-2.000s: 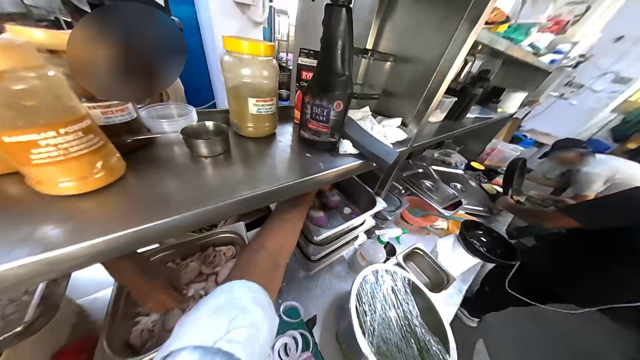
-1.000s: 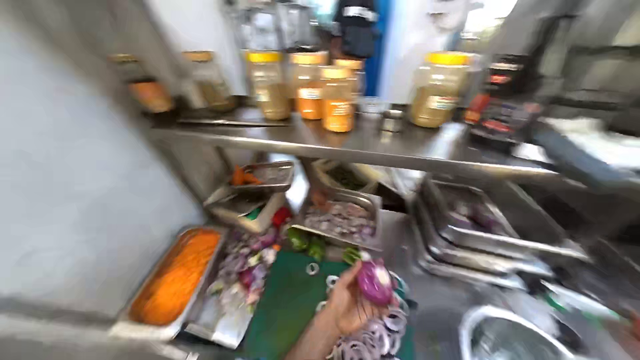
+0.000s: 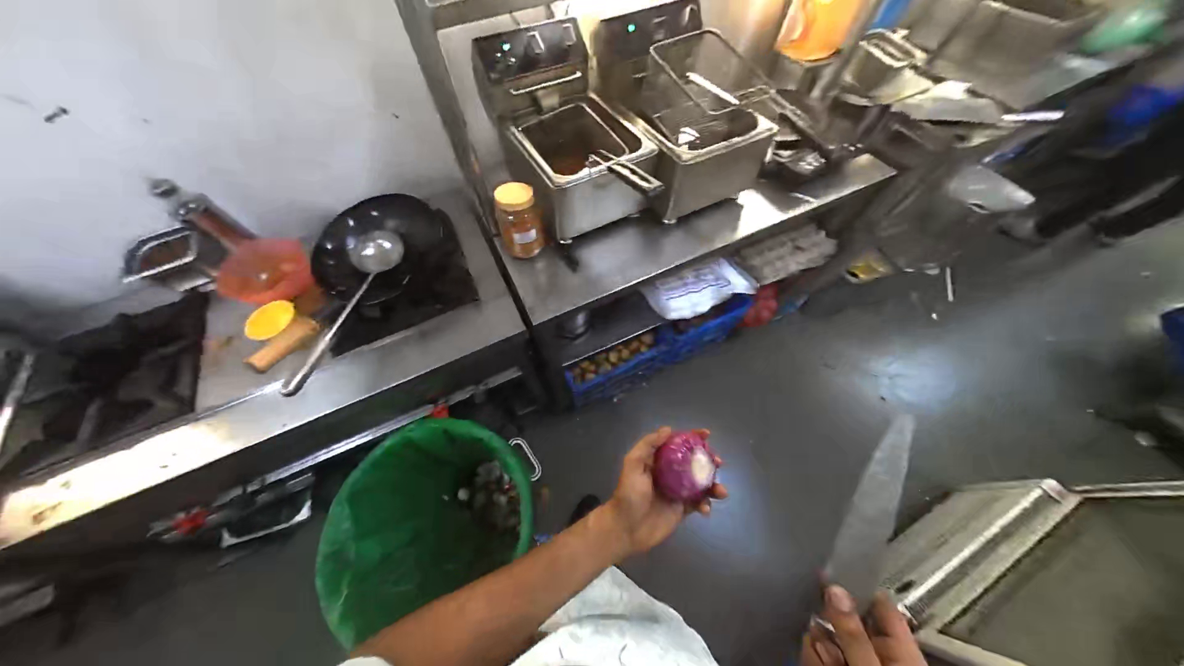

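Observation:
My left hand [image 3: 647, 504] holds a peeled red onion [image 3: 685, 466] with a pale cut end, near the middle of the head view. Its forearm crosses in front of the rim of a green waste bin [image 3: 527, 481], which has scraps inside. At the lower right, my right hand [image 3: 856, 629] grips a knife by its handle, mostly hidden by the fingers. The broad knife blade [image 3: 872, 499] points up and away from me, apart from the onion.
Beyond the bin runs a steel counter with a black wok [image 3: 379, 208], a ladle [image 3: 324, 342] and a stove. Two fryers [image 3: 592, 199] and a spice jar [image 3: 519, 222] stand farther right. Blue crates [image 3: 615, 370] sit below. A metal-framed surface [image 3: 999, 546] is at lower right.
The view has swung from the cutting board and shelf to the stove, fryers and bin. The onion is still in my left hand; the knife in my right hand now shows.

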